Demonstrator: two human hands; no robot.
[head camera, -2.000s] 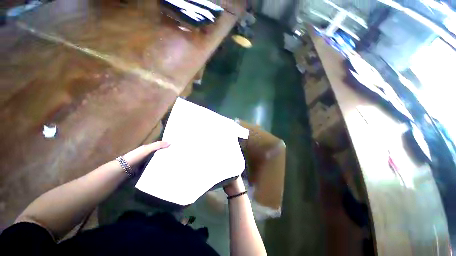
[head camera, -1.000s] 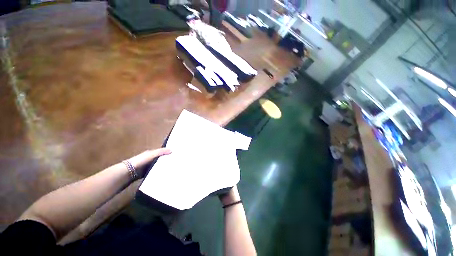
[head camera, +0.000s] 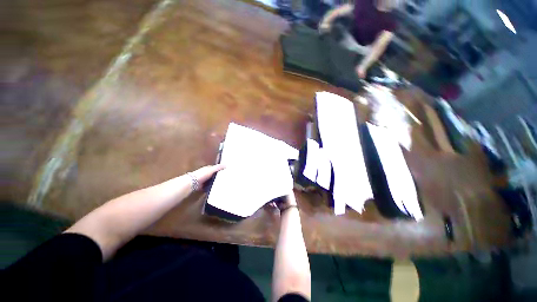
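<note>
A cut-piece stack (head camera: 253, 168) with dark layers and a white paper pattern on top is between my hands, at the near part of the brown cutting table (head camera: 194, 82). My left hand (head camera: 211, 173) holds its left edge, thumb on the paper. My right hand (head camera: 284, 202) holds its lower right edge; its fingers are mostly hidden. Whether the stack touches the table I cannot tell. Right beside it lie a long stack with white paper (head camera: 344, 147), small pieces (head camera: 318, 165) and another long dark stack with white paper (head camera: 394, 171).
A thick dark fabric pile (head camera: 312, 56) lies at the back. A person in a dark red top (head camera: 372, 23) leans over there with arms reaching down. Crumpled white paper (head camera: 385, 109) lies behind the stacks. A round pale stool (head camera: 404, 282) stands at the table's front edge, right.
My view has swung round to the right-hand table stacks, which now lie close beside the held stack. The stack has moved from over the aisle to the table. Both hands still hold it.
</note>
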